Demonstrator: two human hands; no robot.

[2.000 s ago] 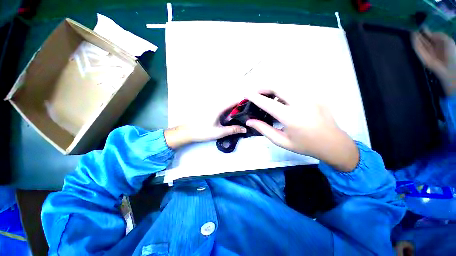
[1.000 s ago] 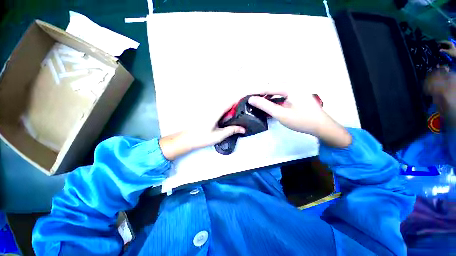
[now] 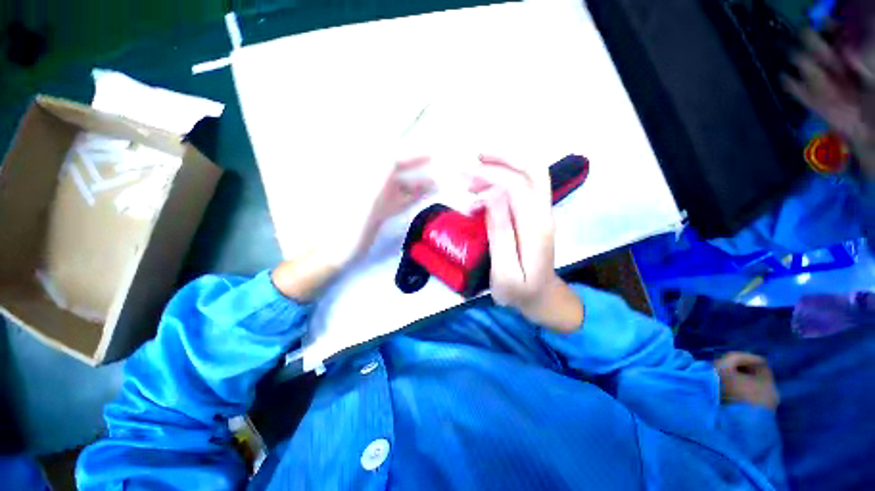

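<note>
A device body (image 3: 449,246) lies on the white work sheet (image 3: 326,115), its red head facing up, with a dark lobe at its lower left. A long black and red handle end (image 3: 571,178) shows to the right of my right hand. My right hand (image 3: 521,230) lies across the device's middle and hides it; its fingers point up and whether it grips is unclear. My left hand (image 3: 382,213) is blurred, just left of and above the red head, fingers apart and apparently empty. A thin line, maybe tweezers (image 3: 416,119), lies on the sheet above the hands.
An open carton (image 3: 101,216) with white strips inside stands at the left. A black tray (image 3: 686,105) lies along the sheet's right side. Another person's hand (image 3: 833,91) is blurred at upper right, and another hand (image 3: 750,380) shows at lower right.
The device has turned so that its red head shows on top. My left hand has come off it and moved up. My right hand has moved left and turned upright. The camera view has tilted.
</note>
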